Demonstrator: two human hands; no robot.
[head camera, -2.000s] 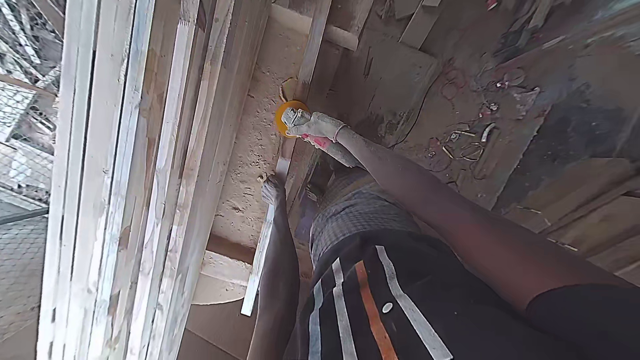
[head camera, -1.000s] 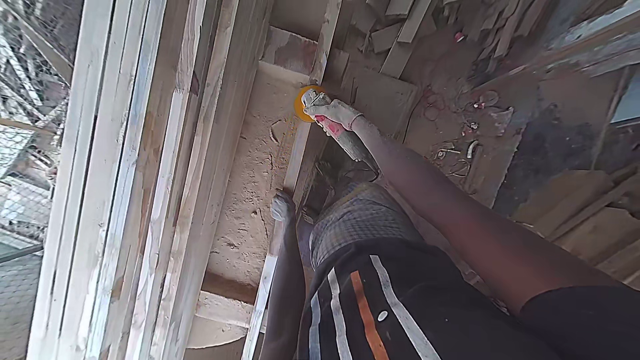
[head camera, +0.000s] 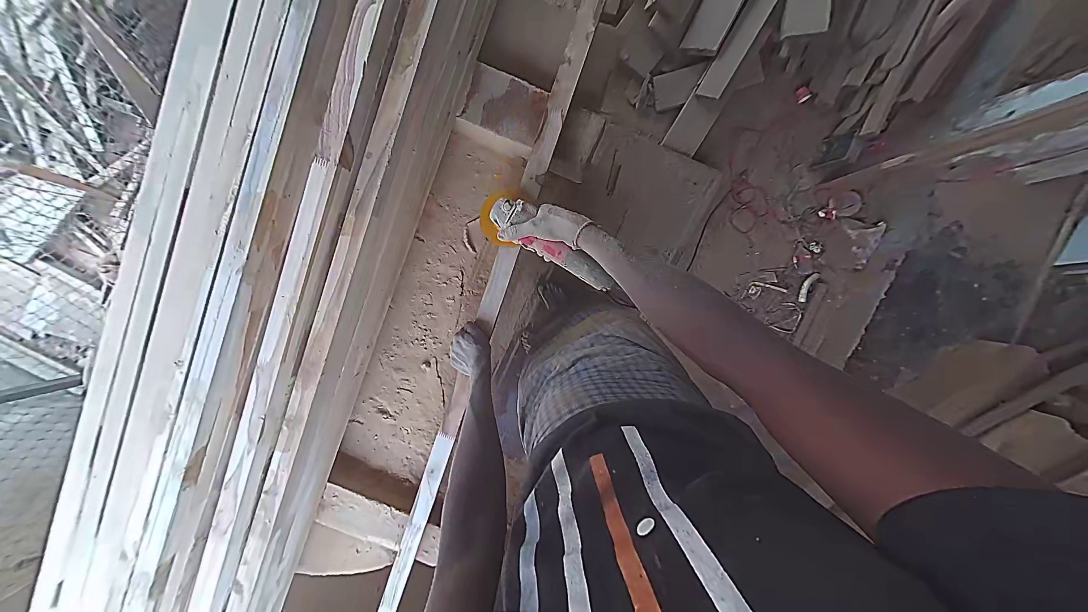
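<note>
My right hand (head camera: 552, 228), in a pale dusty glove, is closed around an angle grinder (head camera: 582, 268) with a yellow-orange disc (head camera: 495, 218). The disc lies over a long narrow wooden strip (head camera: 499, 285); whether it touches the wood cannot be told. Lower along the same strip, my left hand (head camera: 470, 348) is closed on it, its fingers partly hidden. The strip runs from the top centre down to the bottom edge, past my left forearm.
Long wooden boards (head camera: 280, 340) are stacked along the left. Beneath the strip lies a dusty, rough surface (head camera: 416, 314) with crosspieces (head camera: 506, 106). Offcuts (head camera: 722, 51) lie at the top right, and thin cables (head camera: 748, 208) on the floor. Wire mesh (head camera: 42, 255) stands at far left.
My left hand, with thumb and fingertips showing at the strip two seconds ago, now shows as a closed fist on it. The grinder remains over the strip in my right hand. The view has shifted somewhat.
</note>
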